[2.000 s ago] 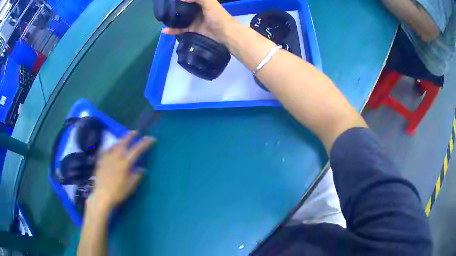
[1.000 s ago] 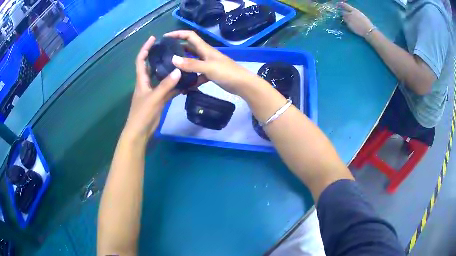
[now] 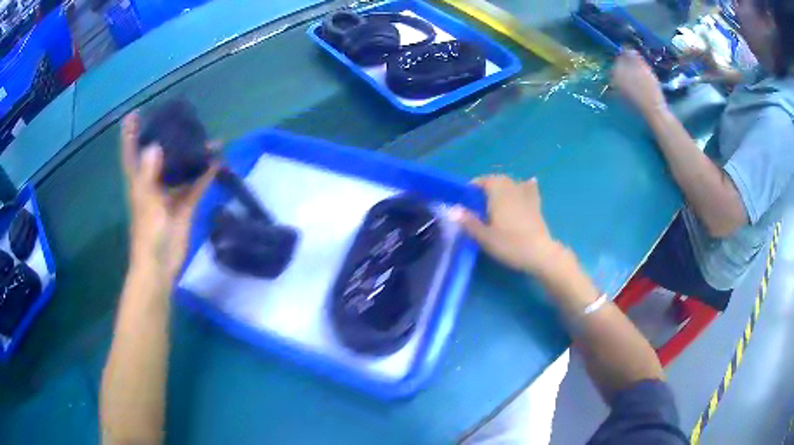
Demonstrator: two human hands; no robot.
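My left hand [image 3: 165, 195] grips one black ear cup [image 3: 177, 139] of the headphones, raised at the left rim of the near blue tray [image 3: 287, 355]. The other ear cup [image 3: 252, 246] hangs over or rests on the white liner [image 3: 305, 204] at the tray's left; I cannot tell which. A black oval twin-recess piece [image 3: 389, 274] with shiny areas lies at the tray's right. My right hand [image 3: 514, 222] grips the tray's right rim near its upper corner. My left hand and the held cup are blurred.
A second blue tray [image 3: 418, 106] with headphones and an oval piece lies on the belt ahead. Another tray [image 3: 45, 261] is cut off at the left. A seated person [image 3: 727, 174] works at the right beside another tray. A yellow strip [image 3: 509, 33] crosses the belt.
My right hand has left the held ear cup and taken the tray's right rim. My left hand has moved left with the cup. The tray has turned clockwise and sits lower in view.
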